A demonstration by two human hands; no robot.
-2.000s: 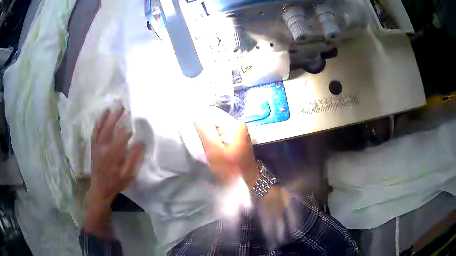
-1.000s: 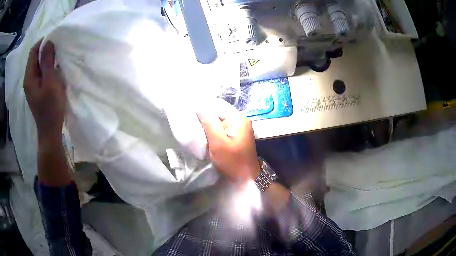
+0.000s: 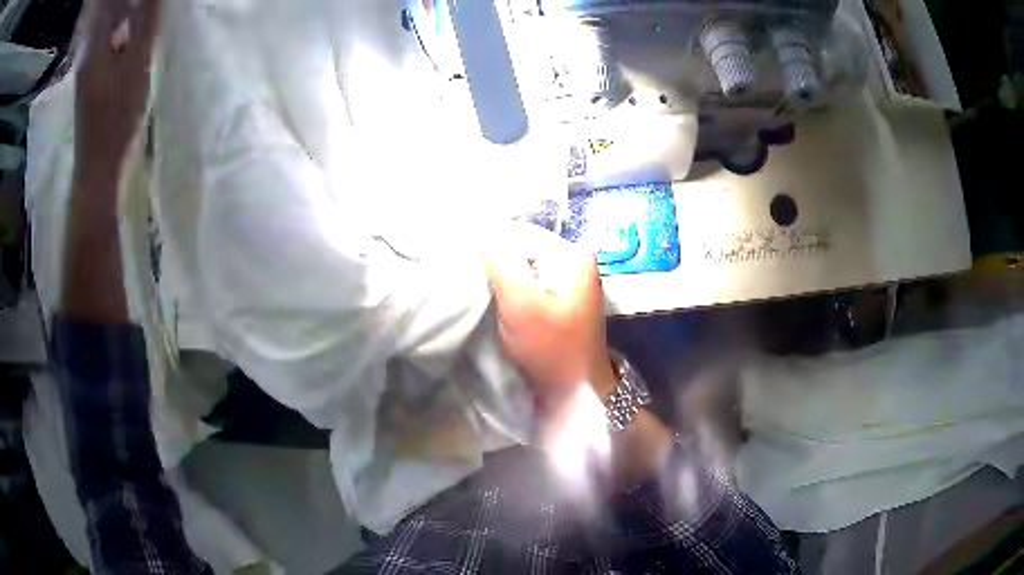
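A white garment piece (image 3: 281,225) lies over the machine's left side and hangs toward my lap. Its part near the presser foot area (image 3: 537,211) is washed out by glare. My right hand (image 3: 548,303) pinches the cloth edge just in front of that area, beside the blue plate (image 3: 640,230). My left hand (image 3: 118,51) is blurred and stretched far forward at the upper left, over the cloth's far left side. Its fingers run toward the top edge, so its hold cannot be made out.
The sewing machine's pale flat arm (image 3: 490,73) reaches over the cloth. Ribbed knobs (image 3: 730,58) are on the machine front. The cream bed (image 3: 842,202) has a ruler scale and dark holes. A folded white cloth pile (image 3: 887,404) is at lower right.
My left hand has moved from beside my right hand to the far upper left, and the cloth has shifted and spread with it. My right hand stays near the presser foot.
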